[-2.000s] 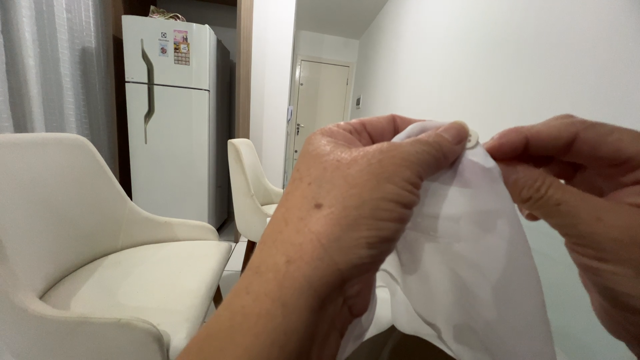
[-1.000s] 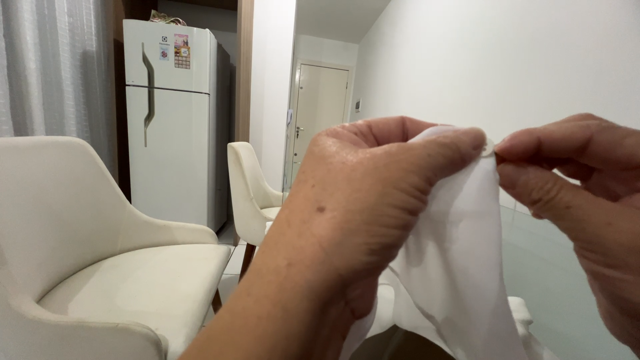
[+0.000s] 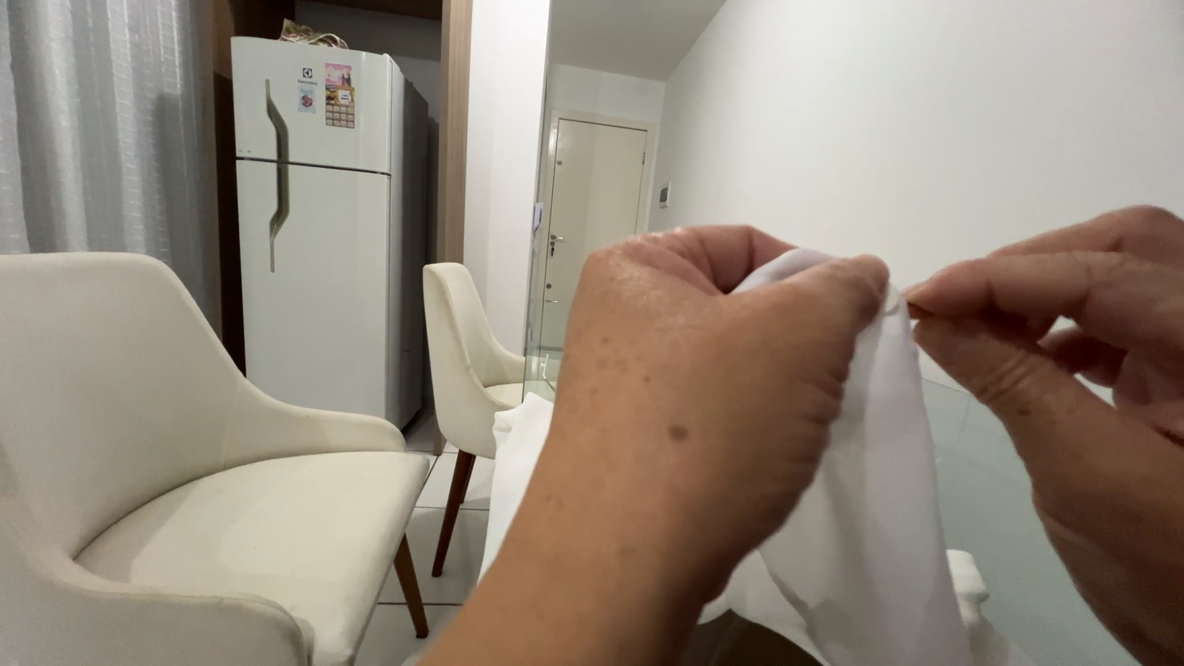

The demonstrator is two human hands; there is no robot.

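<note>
My left hand point(image 3: 712, 398) pinches the top edge of a white cloth point(image 3: 879, 481) between thumb and bent fingers. A small pale button point(image 3: 893, 298) shows at the cloth's edge, just beyond my left thumb tip. Close to its right side, my right hand point(image 3: 1064, 342) has thumb and index finger pressed together on something tiny and dark, too small to name. The cloth hangs down from the left hand, and more white fabric lies lower, partly hidden behind the left forearm.
A cream upholstered chair point(image 3: 250, 518) stands at the left, a second chair point(image 3: 467, 370) behind it. A glass tabletop point(image 3: 999, 472) is at the right, below a white wall. Farther back are a white refrigerator point(image 3: 314, 277), a grey curtain point(image 3: 111, 139) and a closed door point(image 3: 597, 203).
The cloth hangs narrower than two seconds ago, when it spread wider below my hands. White fabric now shows to the left of my left forearm. Both hands keep their pinch.
</note>
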